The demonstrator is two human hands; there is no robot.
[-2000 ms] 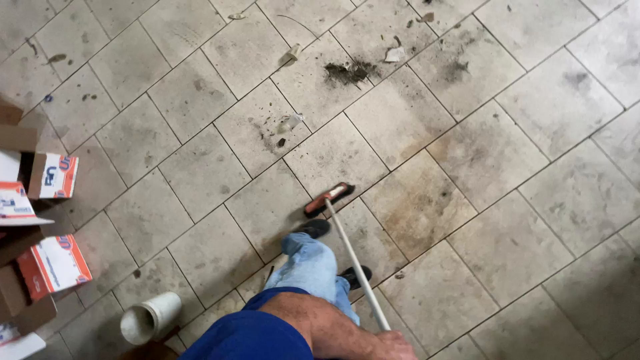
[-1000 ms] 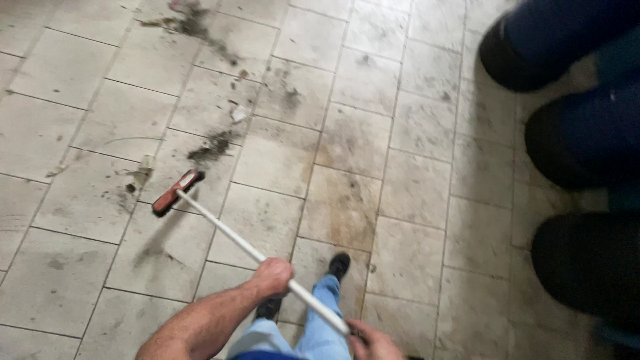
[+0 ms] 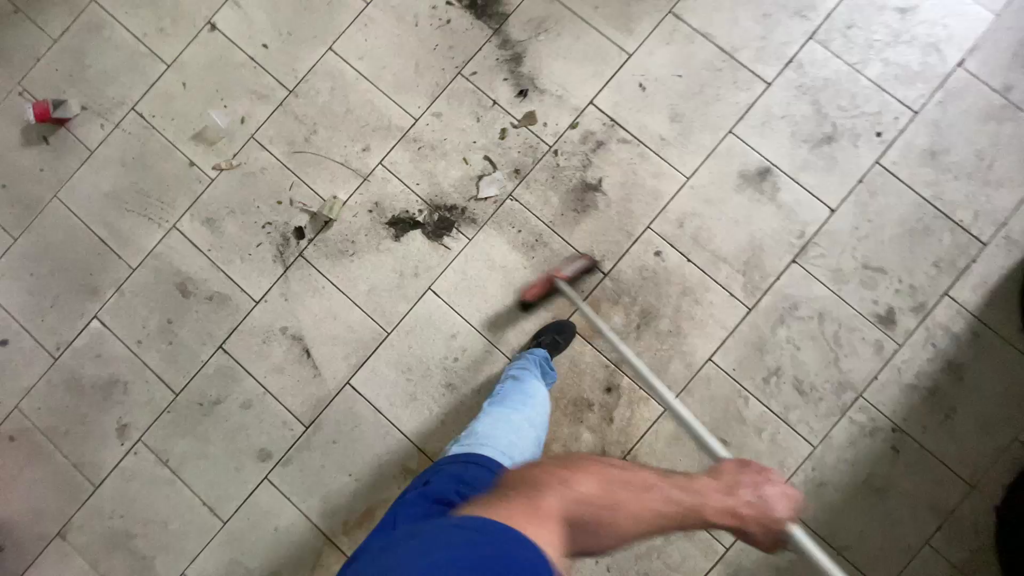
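My left hand (image 3: 752, 502) is closed around the pale handle of a push broom (image 3: 656, 384), towards the lower right. The handle slants up and left to the red broom head (image 3: 558, 282), which is blurred and lies just beyond my black shoe (image 3: 553, 338). Past the head, dark debris (image 3: 424, 223) and a pale scrap (image 3: 490, 185) lie on the tiles. The end of the handle runs out of view at the bottom right, and my right hand is not in view.
Grimy floor tiles (image 3: 416, 360) spread all around. A red and white crumpled packet (image 3: 52, 111) lies at the far left. Another scrap (image 3: 330, 210) and a clear piece (image 3: 212, 128) lie left of the debris. Part of a dark object shows at the right edge.
The view has shifted a lot. One second ago both hands were on the handle in view; now only one is seen. The broom head is now closer to my shoe.
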